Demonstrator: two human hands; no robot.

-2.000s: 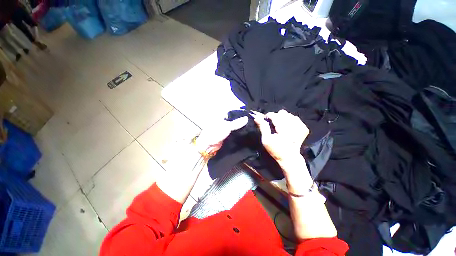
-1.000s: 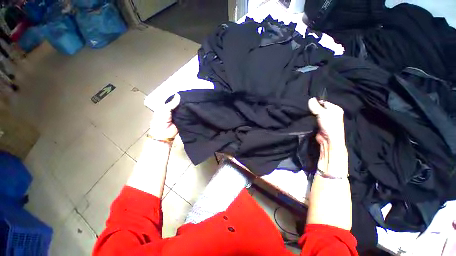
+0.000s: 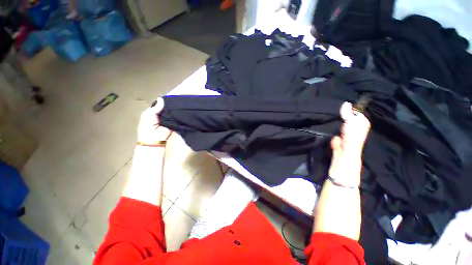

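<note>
A black garment (image 3: 248, 116) is stretched taut sideways between my two hands, its upper edge nearly straight and its lower cloth hanging in folds. My left hand (image 3: 152, 124) grips its left end, thumb on top. My right hand (image 3: 353, 129) grips its right end. A small blurred yellowish-dark thing (image 3: 363, 103) pokes up from my right fist; I cannot tell its shape. My fingers are mostly hidden behind the cloth. More black garments (image 3: 409, 134) lie heaped behind and to the right.
The white table (image 3: 191, 87) shows at its left corner. Blue crates (image 3: 20, 243) stand at lower left. Blue bags (image 3: 106, 33) lie at upper left near a doorway. A dark bag-like thing (image 3: 352, 20) stands at the back. A floor arrow sign (image 3: 105, 102) is on the tiles.
My hands were together on the cloth, then moved apart. Since one second ago they have spread slightly wider, and the garment's upper edge is now straighter and tighter.
</note>
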